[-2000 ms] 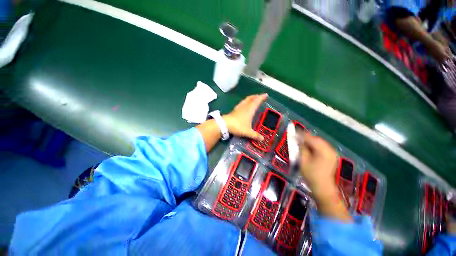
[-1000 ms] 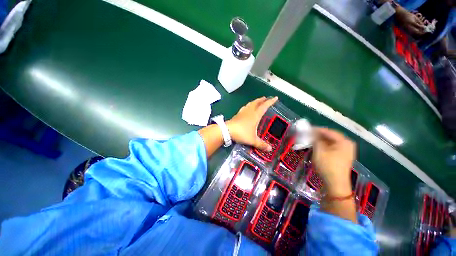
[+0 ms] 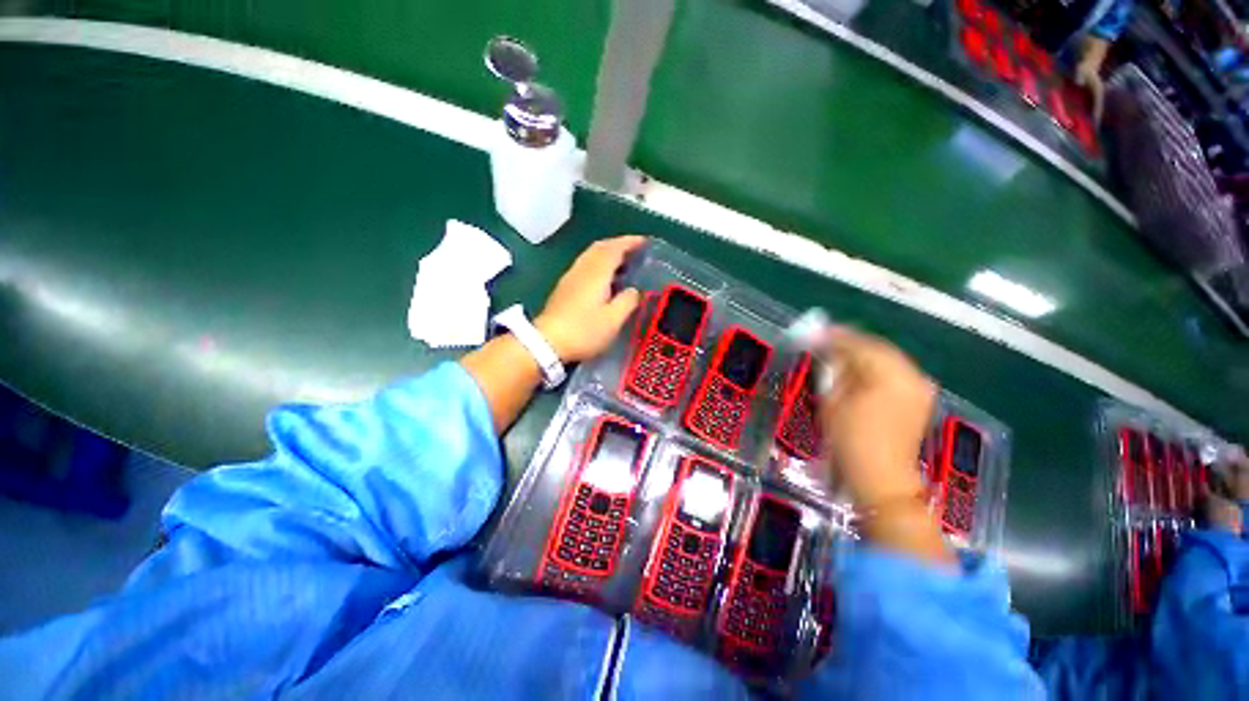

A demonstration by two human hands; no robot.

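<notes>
A clear blister tray (image 3: 527, 527) holds several red-and-black keypad phones in two rows, screens up. My left hand (image 3: 595, 304) grips the tray's upper left corner, beside the first phone of the far row (image 3: 669, 348). My right hand (image 3: 877, 411), blurred, pinches a small white wiping cloth (image 3: 810, 329) over the third phone of the far row (image 3: 799, 411). The hand and sleeve hide phones on the right part of the tray.
A white pump bottle (image 3: 534, 181) with its lid up stands by a grey post (image 3: 632, 89). A spare white wipe (image 3: 456, 288) lies left of the tray. Another phone tray (image 3: 1148, 514) with a person's hand is at right. More red phones (image 3: 1027, 69) and people are across the line.
The view has shifted, so the bottle and tray appear further left. My right hand has moved from the second far-row phone to the third. My left hand's thumb has come off the first phone.
</notes>
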